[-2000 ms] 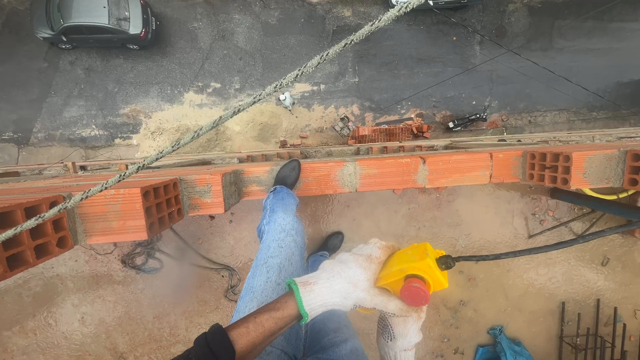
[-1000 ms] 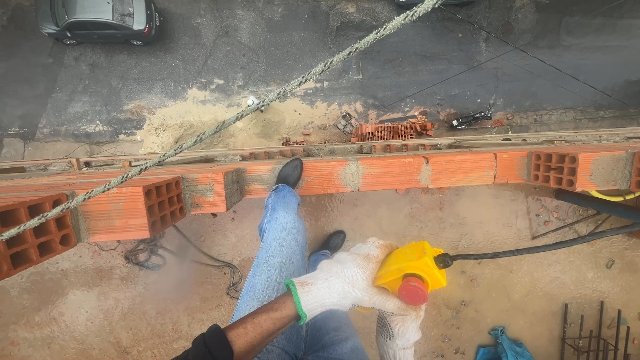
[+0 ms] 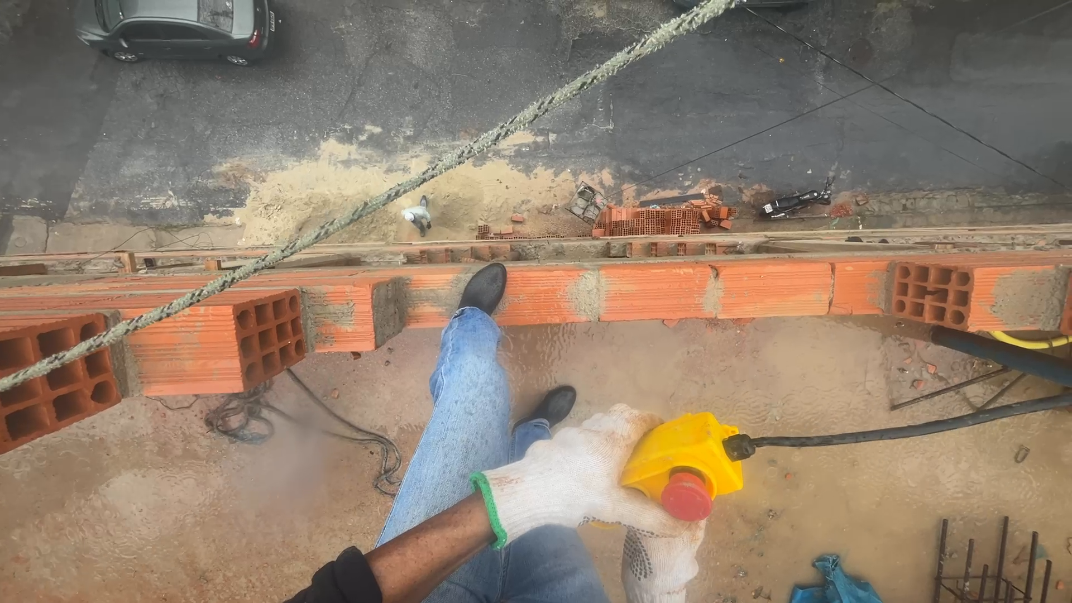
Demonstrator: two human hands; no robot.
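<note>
A yellow control box (image 3: 680,452) with a red mushroom button (image 3: 687,494) sits at the lower centre right, a black cable (image 3: 904,431) running from it to the right edge. My left hand (image 3: 578,477), in a white knit glove with a green cuff, is closed around the box's left side. Below the box is my right hand (image 3: 662,557), also gloved, close against it; its fingers are mostly hidden. One black shoe (image 3: 483,289) rests on the hollow clay brick wall (image 3: 653,293); the other shoe (image 3: 553,404) is over the wet floor.
A taut rope (image 3: 469,151) crosses diagonally overhead. Beyond the wall, far below, are a street, a parked car (image 3: 180,29), a person (image 3: 417,215) by sand, a brick pile (image 3: 653,219) and a motorcycle (image 3: 797,201). Steel rebar (image 3: 1001,557) and blue plastic (image 3: 836,582) lie lower right.
The person down on the street has changed position beside the sand. My hands and the yellow control box have stayed in place.
</note>
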